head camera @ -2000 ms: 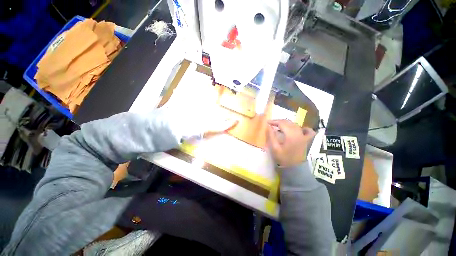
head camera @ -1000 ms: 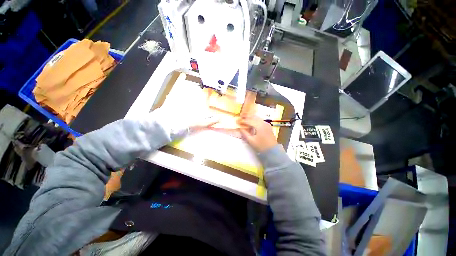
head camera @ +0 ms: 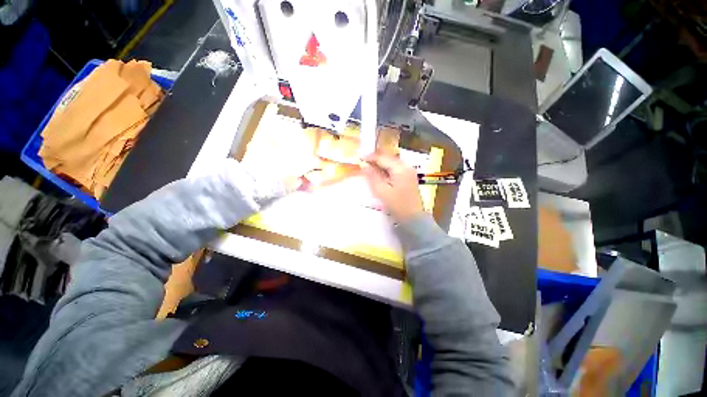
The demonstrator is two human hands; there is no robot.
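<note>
The cut fabric panel (head camera: pixel 338 172) lies orange and partly washed out under the machine head (head camera: pixel 314 58), on the white template board (head camera: pixel 325 225). My left hand (head camera: pixel 298 177) is at the panel's left side, badly overexposed, so its fingers are hard to make out. My right hand (head camera: pixel 391 182) is at the panel's right part, fingertips together on its edge just below the head. A dark, thin tool with an orange part (head camera: pixel 440 177) lies on the board right of my right hand. Several brand labels (head camera: pixel 490 225) lie on the dark table to the right.
A blue crate (head camera: pixel 35 159) with orange panels (head camera: pixel 97 124) stands at the left, a grey-brown fabric bundle (head camera: pixel 31 248) below it. White thread waste (head camera: pixel 219 62) lies on the table's back left corner. A grey-framed screen (head camera: pixel 595 101) and a white box (head camera: pixel 570 233) are at the right.
The view has shifted. My right hand has moved left from the panel's right side, closer to my left hand. The panel's front part looks drawn up into a narrower strip between my hands.
</note>
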